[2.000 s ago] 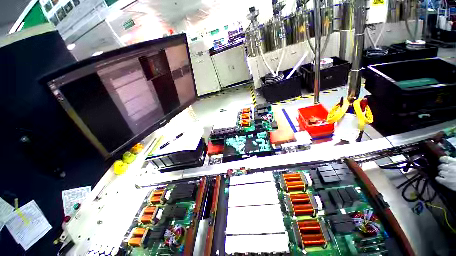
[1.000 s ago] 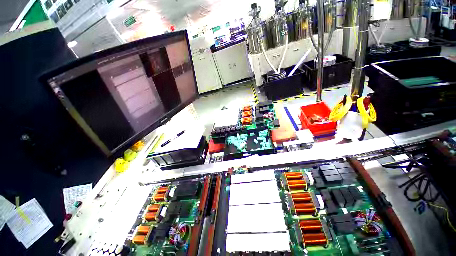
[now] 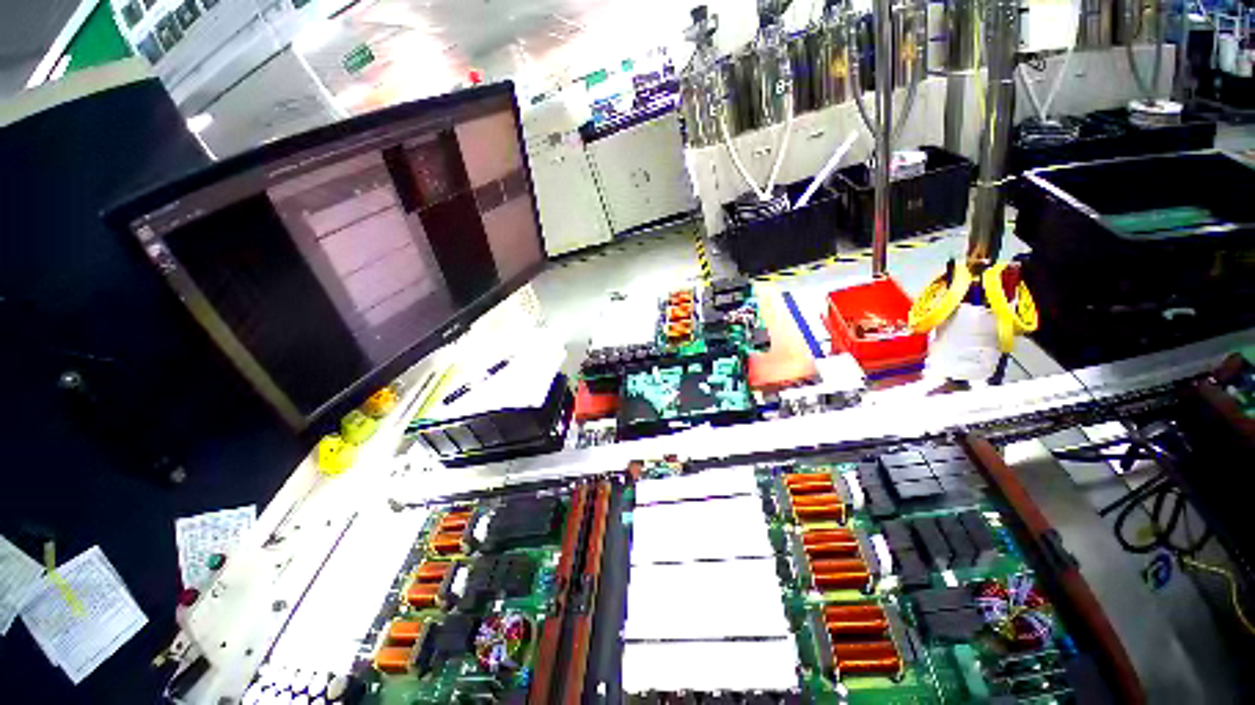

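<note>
Neither of my hands is in view. A large green power board [image 3: 970, 668] lies nearest in front of me in a dark carrier with a red-brown side bar [image 3: 1053, 558] at its right. It carries a column of white film capacitors [image 3: 702, 592], three orange chokes [image 3: 833, 558], black relays [image 3: 936, 544] and a multicoloured toroid coil [image 3: 1014, 610]. A second power board [image 3: 461, 627] lies to its left, with orange chokes, black blocks and a toroid coil [image 3: 504, 642]. Red-brown bars stand between the two boards. The lower picture edge cuts off both boards.
Behind the rail [image 3: 716, 448] are a black spare-parts tray [image 3: 685, 390] with teal parts, a sample board [image 3: 677, 320], a red bin [image 3: 877, 327], a yellow-handled item [image 3: 974, 303] and a paper on a black rack [image 3: 496, 413]. A monitor [image 3: 344, 248] stands left.
The left board and its carrier have shifted slightly right, towards the nearer carrier. The white-gloved hand seen at the right edge two seconds ago is gone.
</note>
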